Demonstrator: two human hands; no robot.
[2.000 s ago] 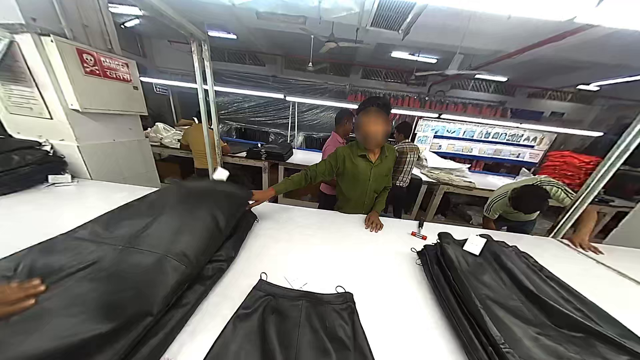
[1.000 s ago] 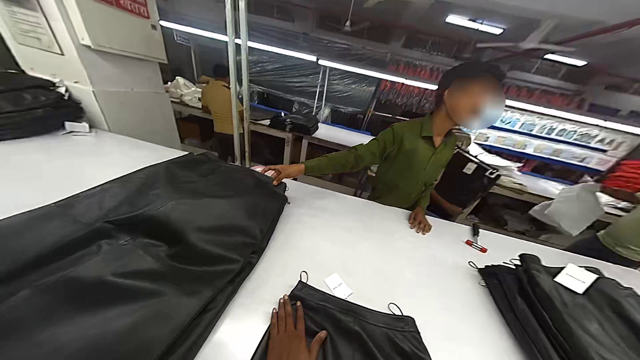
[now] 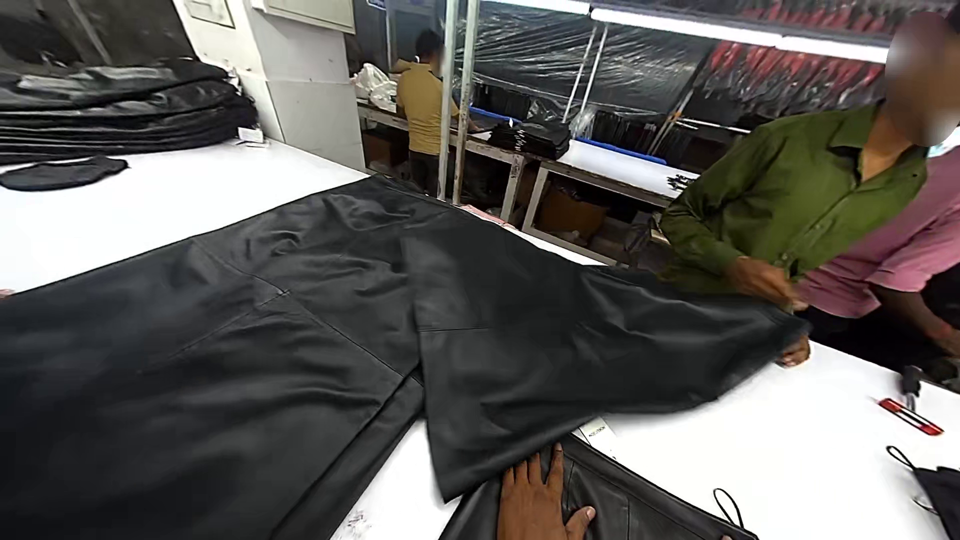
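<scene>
My left hand (image 3: 534,499) lies flat, palm down, on the waist area of a black leather skirt (image 3: 600,487) with thin hanging loops and a white tag. At the bottom edge, a small fingertip (image 3: 726,537), apparently of my right hand, shows by the skirt's waistband; the rest is out of view. Large black leather garments (image 3: 300,322) spread over the white table (image 3: 420,469). Across them and over part of the skirt lies another black leather piece (image 3: 517,337), its far right end held in the hands of a co-worker in a green shirt (image 3: 795,202).
A red-and-black tool (image 3: 910,416) lies on the table at right, near another black garment (image 3: 941,487). Folded black garments (image 3: 112,112) are stacked at back left. Metal posts (image 3: 465,97) rise at the far edge. More people and tables stand behind.
The co-worker's hands have come together at the raised black leather piece, which now overlaps the skirt. My left hand stays on the skirt. The view has turned left.
</scene>
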